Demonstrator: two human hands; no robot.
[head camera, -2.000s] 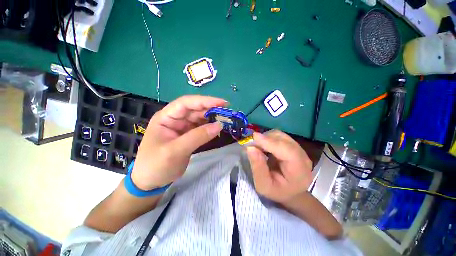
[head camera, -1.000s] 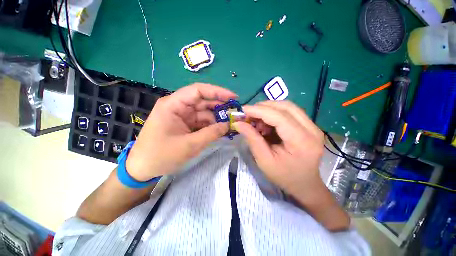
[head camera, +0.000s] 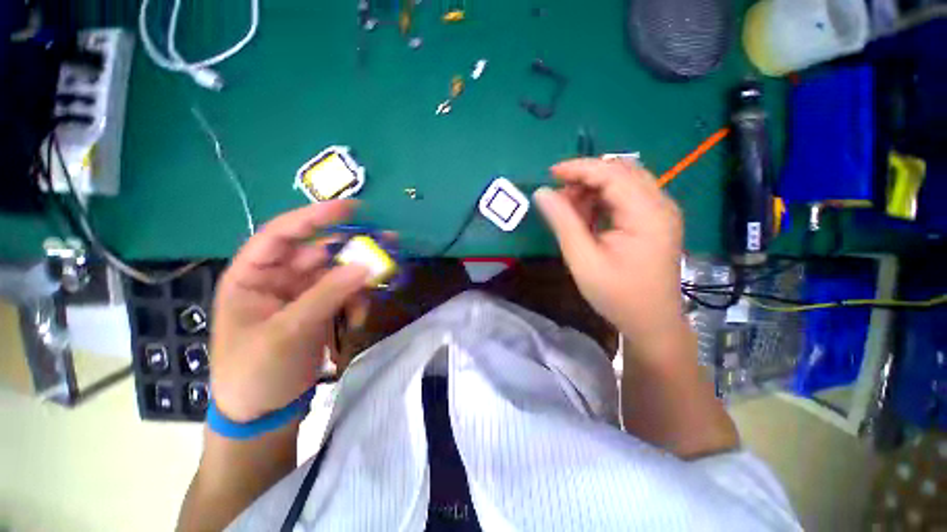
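Observation:
My left hand (head camera: 280, 312) holds a small square watch part (head camera: 366, 260) between thumb and fingers, above the bench edge. The part has a dark blue rim and a white and yellow face; its details are blurred. My right hand (head camera: 613, 234) is over the mat at the tweezers, right of the white charging puck (head camera: 504, 204). Its thumb and fingers are apart with nothing visible between them. A pale square watch frame (head camera: 330, 175) with a light centre lies on the mat above my left hand.
Small flex scraps (head camera: 457, 87), a black bracket (head camera: 543, 89) and a round dark dish (head camera: 680, 36) are on the green mat. An orange stick (head camera: 694, 158) and black screwdriver (head camera: 748, 177) lie right. A black compartment tray (head camera: 166, 333) is lower left; a white cable (head camera: 197, 68) is upper left.
My right hand has left the watch part and moved right over the mat. My left hand keeps the part, now apart from the right hand. The view has shifted.

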